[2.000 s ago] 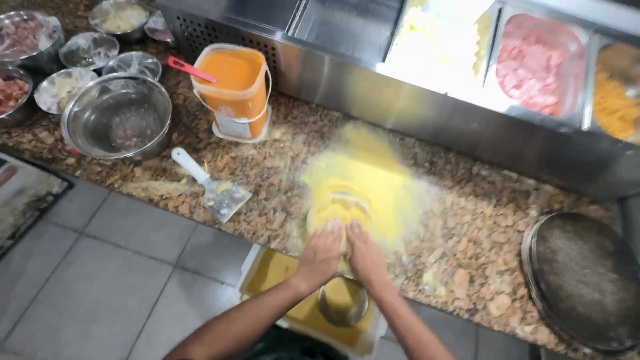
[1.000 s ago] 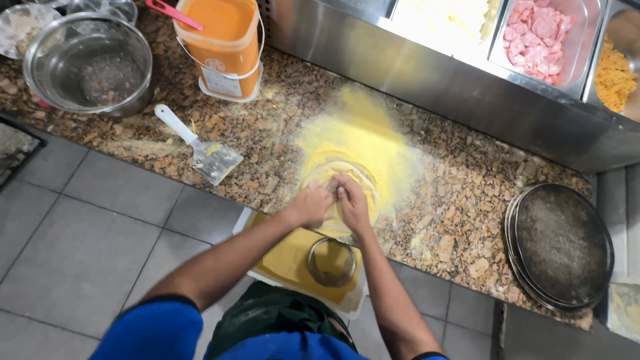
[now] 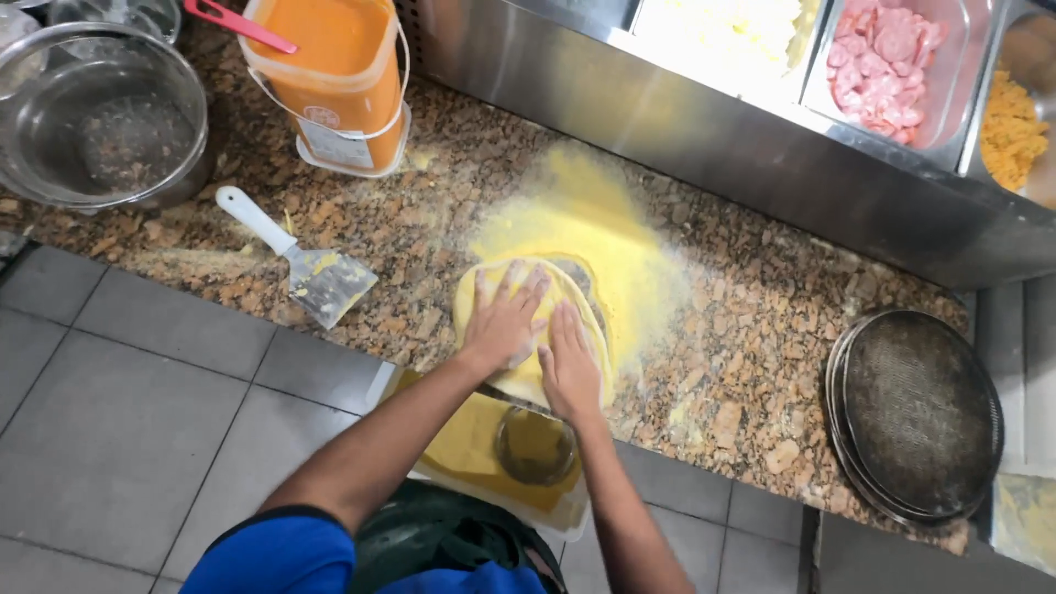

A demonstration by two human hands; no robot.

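Observation:
A flattened round of dough [image 3: 520, 384] lies on the granite counter near its front edge, with yellow flour [image 3: 569, 198] spread behind and to the right of it. My left hand [image 3: 505, 318] rests palm down on the dough's upper left and middle, fingers spread. Beside it, my right hand [image 3: 571, 363] presses flat on the dough's right part, fingers close together and pointing away from me. The two hands are near each other, and neither grips anything. Part of the dough is hidden under them.
A scraper [image 3: 322, 276] lies left, before an orange sauce tub [image 3: 346, 91] and a steel bowl [image 3: 194, 124]. Dark round pans [image 3: 920, 412] are stacked right. A flour bin [image 3: 462, 437] holding a round container [image 3: 536, 445] sits below the edge. Steel topping trays [image 3: 949, 107] stand behind.
My hands were close together over the dough a second ago; now they lie flat on it, and the left fingers are spread. The dough looks wider and flatter. The view has moved closer.

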